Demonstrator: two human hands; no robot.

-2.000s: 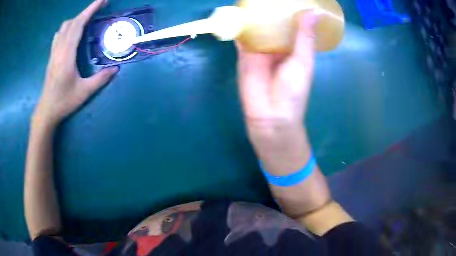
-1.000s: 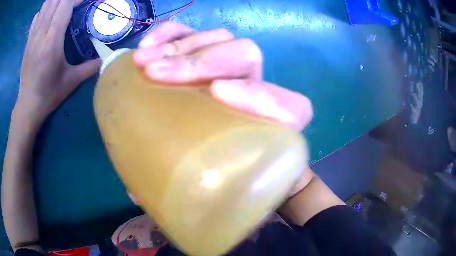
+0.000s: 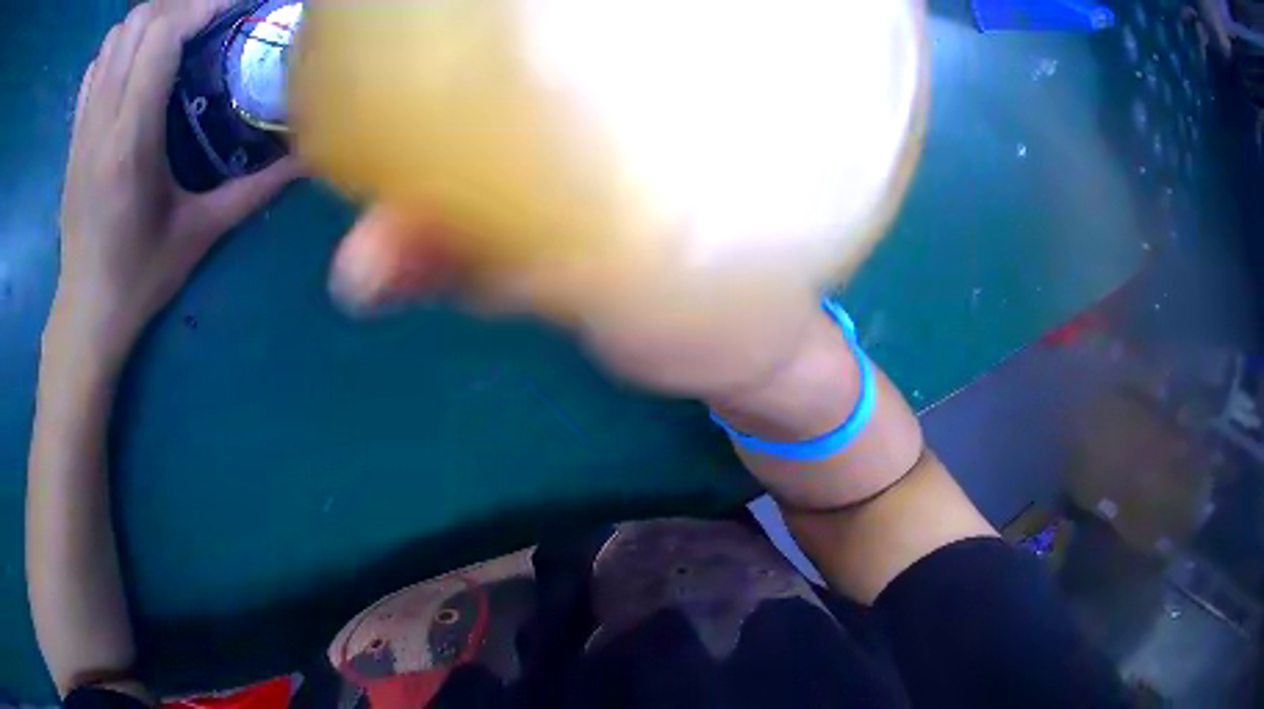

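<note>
The glue bottle (image 3: pixel 610 125) is a large, blurred yellow blob with a bright white glare, close to the camera. My right hand (image 3: pixel 624 312) is shut on it from below, blurred, with a light-blue band on the wrist. The nozzle is hidden. A black loudspeaker unit (image 3: pixel 201 122) with a silver-white round centre lies at the upper left, its right side hidden behind the bottle. My left hand (image 3: pixel 146 180) holds it from the left, thumb along its lower edge and fingers at its far left side.
The dark green bench top (image 3: pixel 347 416) lies under both arms. A bright blue plastic bin (image 3: pixel 1042 14) is cut off by the top edge at the right. The bench edge runs diagonally at lower right, with grey floor and a blurred brown box (image 3: pixel 1144 464) beyond.
The bottle has swung up and right, closer to the camera, and now covers part of the loudspeaker unit. Its nozzle has gone from view. My left hand stays at the unit.
</note>
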